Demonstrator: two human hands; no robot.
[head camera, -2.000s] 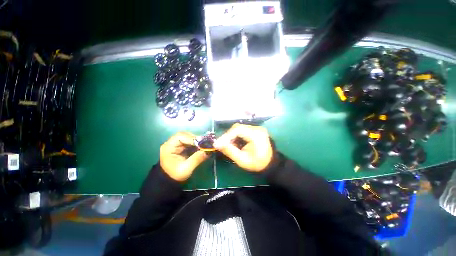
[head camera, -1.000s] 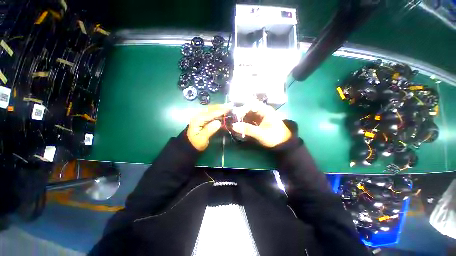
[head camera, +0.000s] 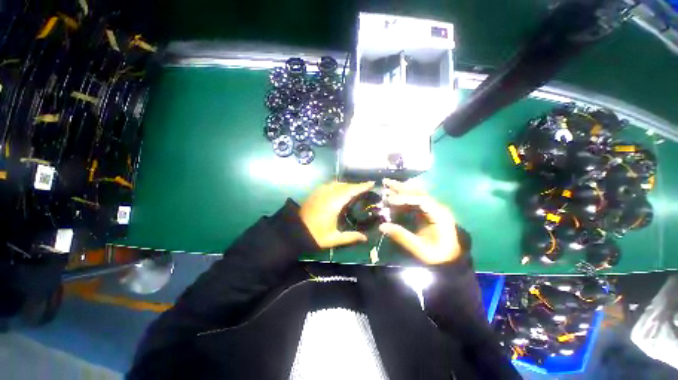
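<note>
A round black housing (head camera: 362, 211) is held just above the green bench, in front of the white box. My left hand (head camera: 324, 214) curls round its left side, thumb at the near edge. My right hand (head camera: 427, 226) holds at its right side, fingertips around a small bright part on the housing. A thin lead with a pale tag hangs down from the unit between my hands. Fine detail on the unit is blurred by glare.
The white box (head camera: 386, 126) stands at bench centre, ring parts (head camera: 303, 111) left of it. The black screwdriver (head camera: 505, 74) slants in from upper right. Black units (head camera: 587, 185) are piled right, above a blue bin (head camera: 592, 349). Stacked trays (head camera: 67, 148) stand left.
The earlier small part between my fingertips now shows as a round black housing facing up. My hands have moved right, away from the ring parts, and spread round the housing. The hanging tag has come into view.
</note>
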